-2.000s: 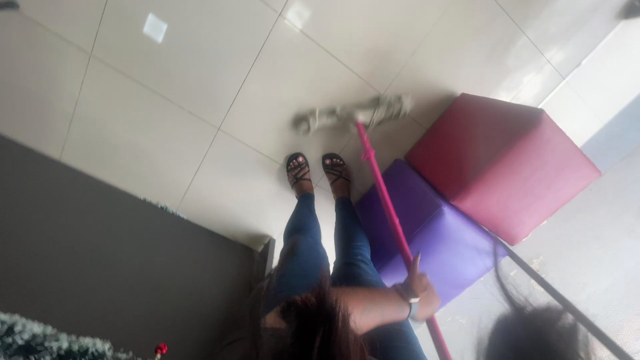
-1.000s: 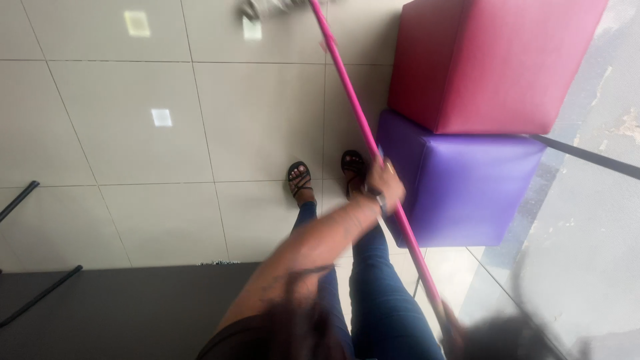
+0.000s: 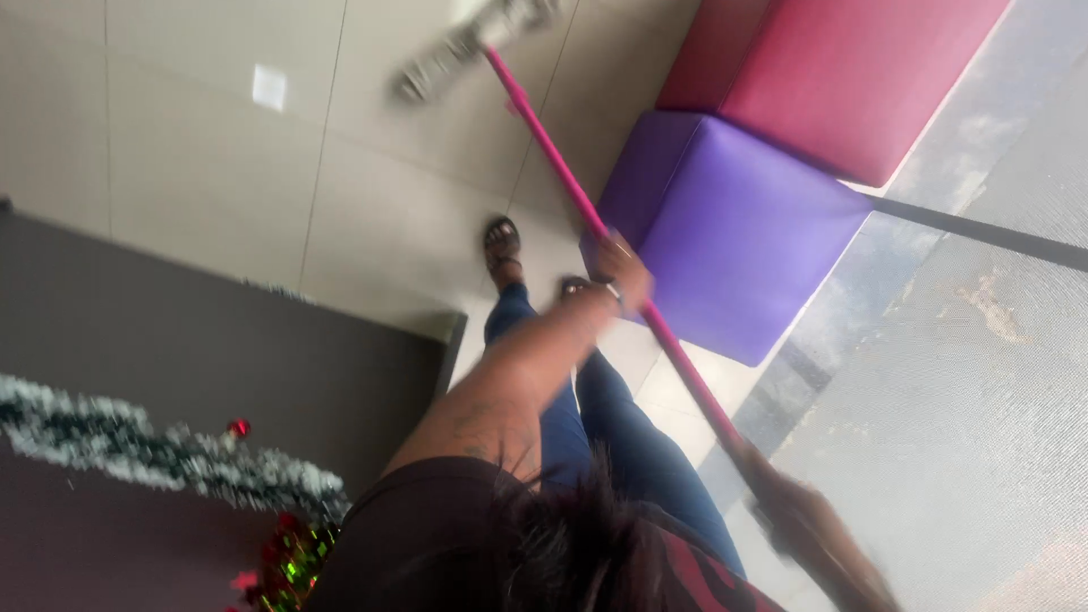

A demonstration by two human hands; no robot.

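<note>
A mop with a blurred grey-white head is on the tiled floor ahead of my feet. Its pink handle slants down to the right across the view. My left hand, with a band at the wrist, is closed around the middle of the handle, in front of a purple cube stool. Lower right, my right hand grips the upper part of the handle; motion blurs it and its fingers are indistinct. My sandalled feet stand left of the stool, the one on the right partly hidden by my left forearm.
A red cube stool touches the purple one. Beyond them is a pale, textured surface crossed by a dark bar. On the left stands a dark grey panel with a frosted tinsel garland and a red bauble.
Two seconds ago the mop head lay just in front of my feet; now it is farther ahead. My left hand has moved out with the handle. The view has turned.
</note>
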